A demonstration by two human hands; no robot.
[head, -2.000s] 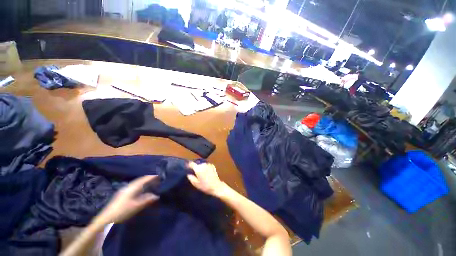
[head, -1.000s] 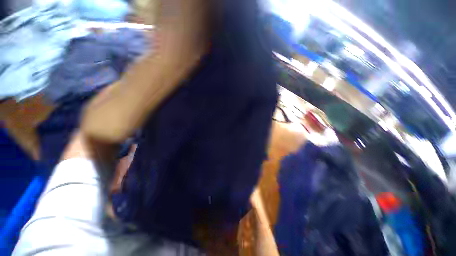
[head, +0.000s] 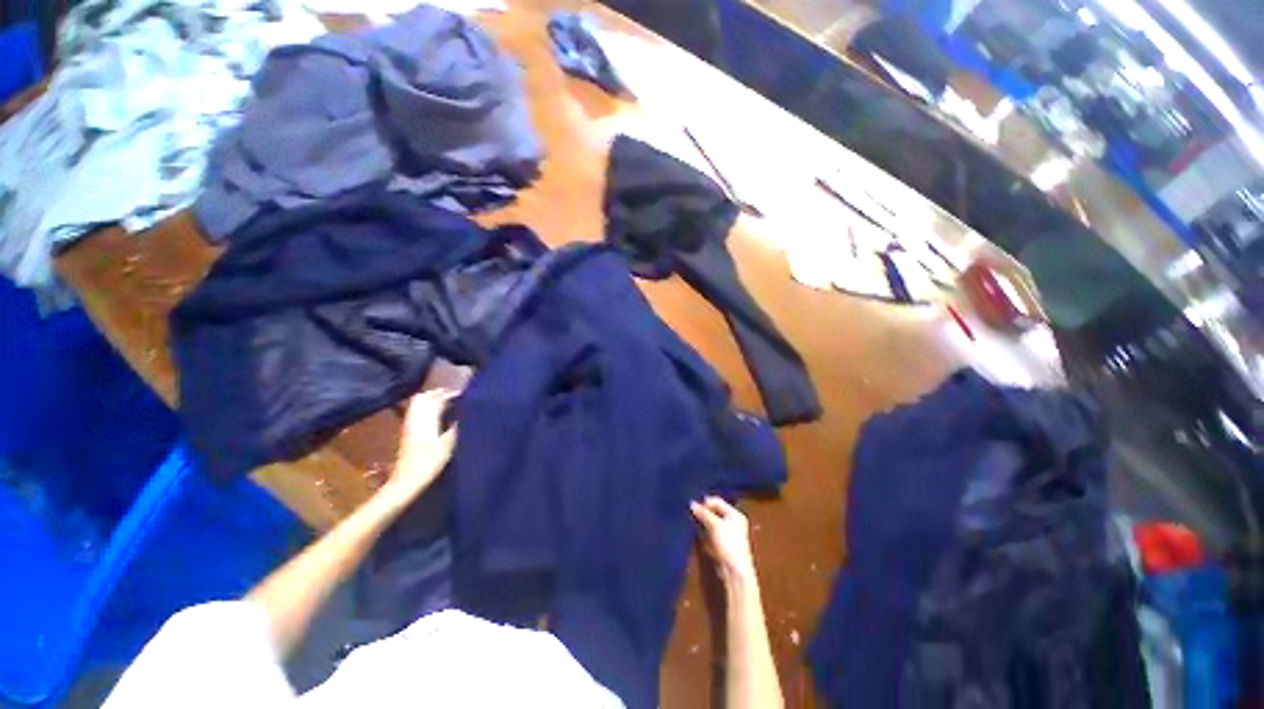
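Observation:
A navy garment lies spread in front of me, outer cloth up, hanging toward my body over the table's near edge. My left hand is at its left edge, fingers bent against the cloth. My right hand pinches its right edge. Another navy garment with shiny lining lies at the left, partly touching the one I hold.
A black cut piece lies mid-table. Grey-blue garments and pale pieces are heaped upper left. Paper patterns and a small red box are at the far edge. A navy stack is right, blue bins left.
The navy garment was lifted close to the camera in a blur and now lies lower, spread on the table. My hands are now at its two sides. The view has turned left.

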